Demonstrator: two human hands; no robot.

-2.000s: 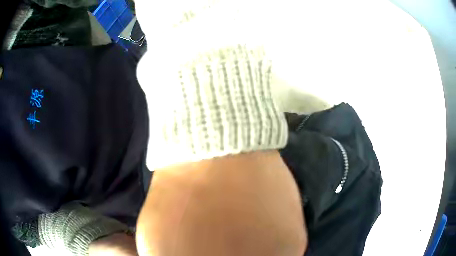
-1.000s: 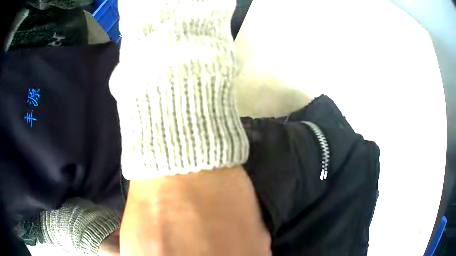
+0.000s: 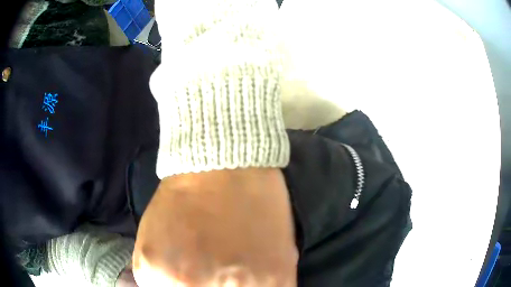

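A black cloth bag shell (image 3: 336, 224) lies bunched on the cream-white board, with a silver zipper (image 3: 358, 175) curving over it and a small bright piece at its lower end. My left hand (image 3: 215, 232) comes down from the top in a cream ribbed cuff, large and close to the camera. It overlaps the shell's near side; its fingers are cut off by the bottom edge. My right hand (image 3: 126, 278) is a small patch of skin beyond a ribbed cuff at bottom left, otherwise hidden or cut off. What either hand holds does not show.
The cream-white board (image 3: 442, 112) has a rounded far edge. My dark apron (image 3: 73, 162) with blue characters fills the left. A blue crate (image 3: 131, 19) is at the top left, and a blue edge (image 3: 489, 266) shows at bottom right.
Since two seconds ago, the shell and zipper have shifted left and the cloth's folds have changed. My left cuff went left, then partly back right. More of the shell shows beside my left hand.
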